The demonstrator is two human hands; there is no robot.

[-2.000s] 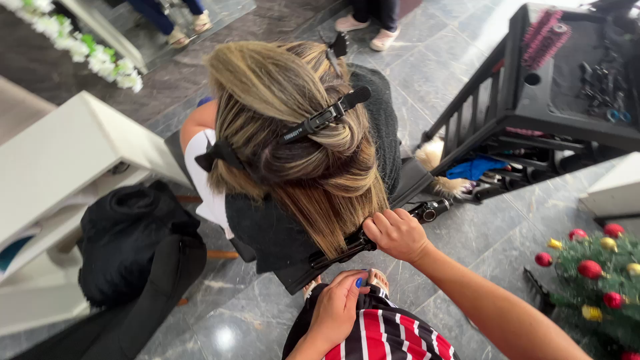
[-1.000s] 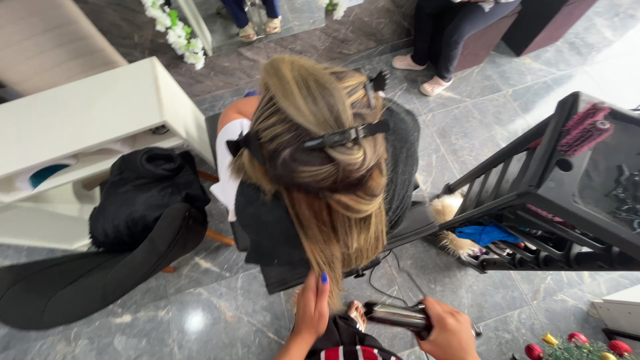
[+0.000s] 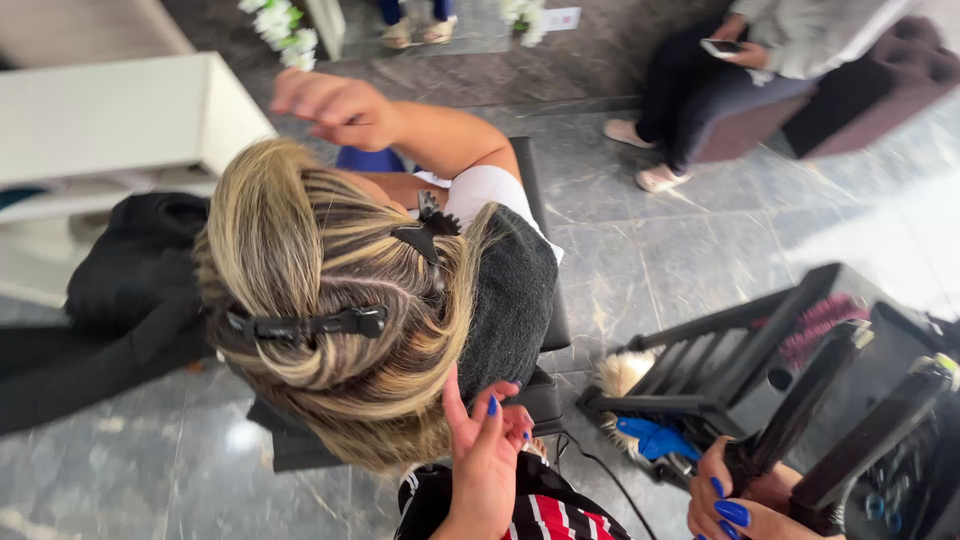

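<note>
A seated person's streaked blonde hair (image 3: 262, 225) fills the middle of the head view, with a black sectioning clip (image 3: 311, 324) across the back and a black claw clip (image 3: 424, 236) at the right side. My left hand (image 3: 484, 442), with blue nails, has its fingers spread against the lower right edge of the hair and holds no tool. At the lower right my right hand (image 3: 742, 495) grips a black hair straightener (image 3: 810, 394), its two arms apart and away from the hair. A black towel (image 3: 510, 300) covers the seated person's shoulder.
A black trolley (image 3: 675, 330) with a pink round brush (image 3: 821, 326) stands at right, partly behind the straightener. A cable (image 3: 615, 480) hangs beside the chair. White shelving (image 3: 97, 112) and a black garment (image 3: 135, 262) are at left. Another person (image 3: 787, 45) sits at upper right, holding a phone.
The straightener in my right hand has moved right, off the hair ends, and its arms have parted. My left hand has moved to the hair's right side. The seated person has raised an arm.
</note>
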